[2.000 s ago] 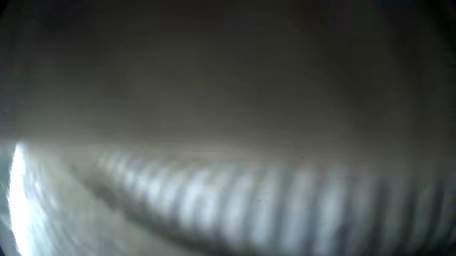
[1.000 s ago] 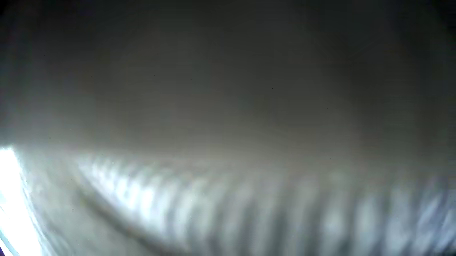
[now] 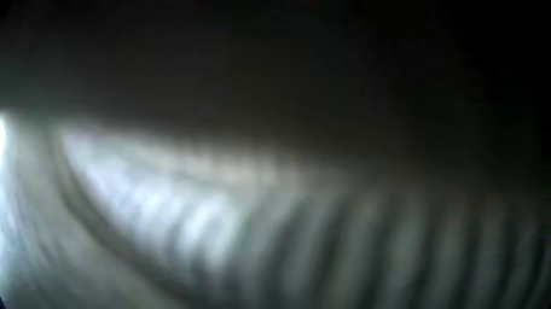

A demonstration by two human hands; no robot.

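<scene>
A pale, ribbed, cloth-like surface (image 3: 356, 253) fills the lower part of the view, very close to the camera and blurred. A smoother pale band (image 3: 66, 241) with a dark curved line beside it runs down the lower left. A dark, blurred mass covers the upper part. I cannot tell what these surfaces belong to. No hand can be made out, and no work object shows.
A narrow bright strip shows at the far left edge. The rest of the surroundings is hidden by the close, blurred surfaces.
The ribbed surface reaches higher on the left, and its bright part is larger. The bright strip at the left edge is narrower. The upper part is darker.
</scene>
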